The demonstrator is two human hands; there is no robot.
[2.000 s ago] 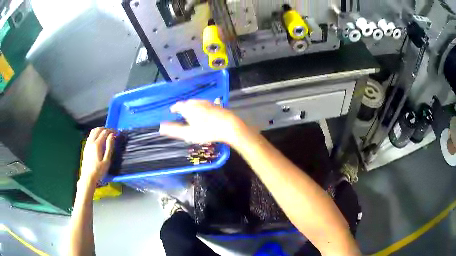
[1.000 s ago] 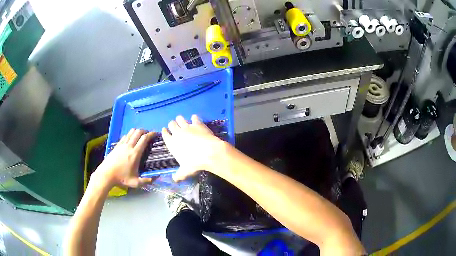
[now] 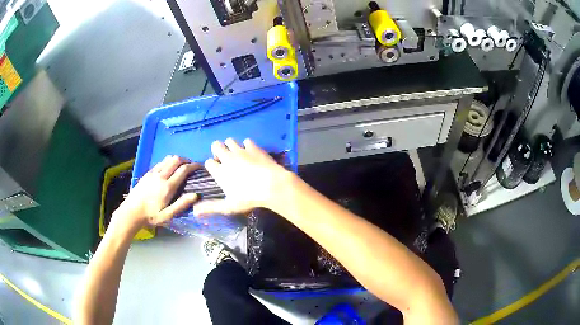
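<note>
A blue plastic tray (image 3: 215,105) holds a pile of black cut cables (image 3: 202,182) along its near side. A few separate cables (image 3: 222,118) lie at the tray's far side. My left hand (image 3: 160,192) is curled over the left part of the pile, thumb toward the near rim. My right hand (image 3: 245,178) is curled over the right part of the pile, thumb near the rim. Both hands appear to grip the pile between them. The cable ends are mostly hidden under my hands.
A bin with black liner (image 3: 362,190) stands between my legs. The machine with yellow rollers (image 3: 385,28) is above the bench (image 3: 388,82) with its drawer. A yellow crate (image 3: 103,206) and green cabinet (image 3: 63,171) are at left. A wire stand (image 3: 502,190) is at right.
My hands have come together from the tray's left end and from above the cables onto the pile. Since a second ago they have shifted slightly left, with the right thumb closer to the left hand.
</note>
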